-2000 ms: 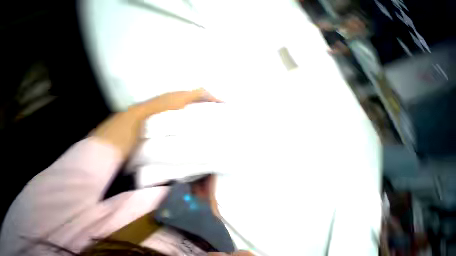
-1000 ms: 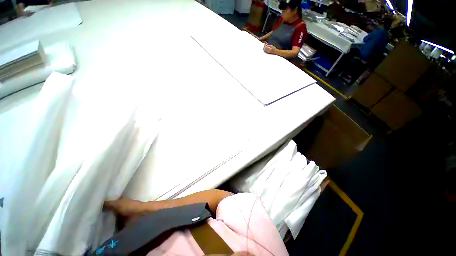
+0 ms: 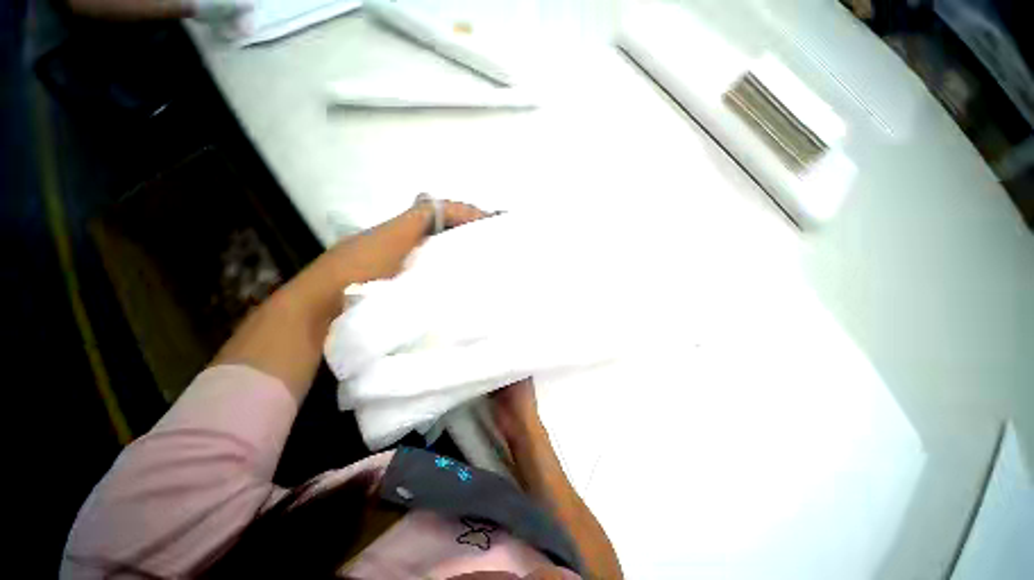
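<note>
A thick white bundle of folded sheets (image 3: 454, 340) lies across the front of me at the table's edge, its layered near end hanging toward my apron. My left hand (image 3: 448, 215) reaches around its far side, fingers partly hidden by glare and sheet. My right hand (image 3: 516, 414) is at its near side, fingers hidden under the bundle. Both hands hold the bundle between them. A wide white sheet stack (image 3: 782, 453) spreads to the right, washed out by glare, so its border with the bundle cannot be told.
A card stack (image 3: 777, 122) sits on a white padded pack at the upper right of the table (image 3: 278, 113). Another person's hand (image 3: 221, 14) touches white sheets at the top left. An open brown carton (image 3: 170, 283) with small pieces stands on the floor left, near a yellow line.
The view has swung from the table's far corner and floor cartons to the table's left side. One hand gripped loose hanging sheets before; now both hands are around a gathered bundle.
</note>
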